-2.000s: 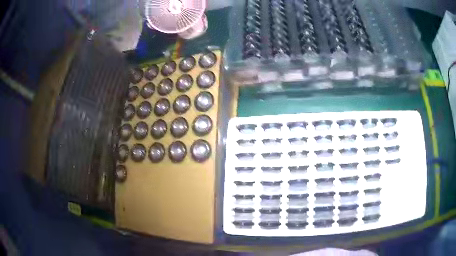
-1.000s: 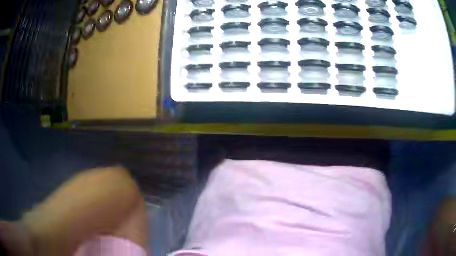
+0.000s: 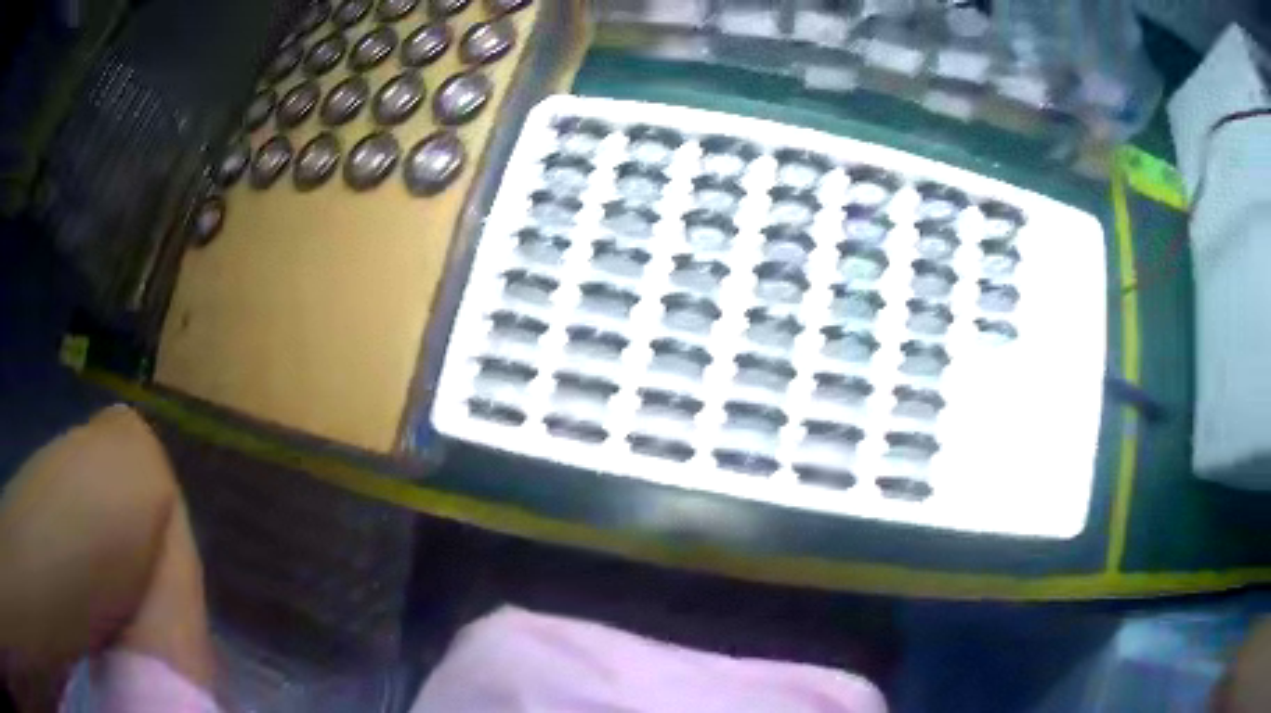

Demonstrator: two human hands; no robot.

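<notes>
A white parts tray [image 3: 1025, 418] lies in front of me, with rows of small round dark-rimmed parts standing on edge. The lower right part of the tray holds none. To its left a tan cardboard sheet [image 3: 300, 307] has round silvery-centred parts face up in rows on its upper half. A blurred bare piece of my left arm [image 3: 91, 543] shows at the lower left edge, and no fingers show there. A small skin-toned patch is cut off at the lower right corner. Neither hand can be made out.
Clear blister trays [image 3: 892, 63] stand behind the white tray. A dark ribbed stack [image 3: 126, 153] is at the far left. A white block [image 3: 1234, 307] stands at the right with a thin red wire. Yellow tape [image 3: 669, 554] edges the green mat. Pink cloth [image 3: 627, 669] is below.
The camera view has tilted down, then partly back up, and turned. The bare arm at the left, absent at first, now shows nearer the left edge than one second ago.
</notes>
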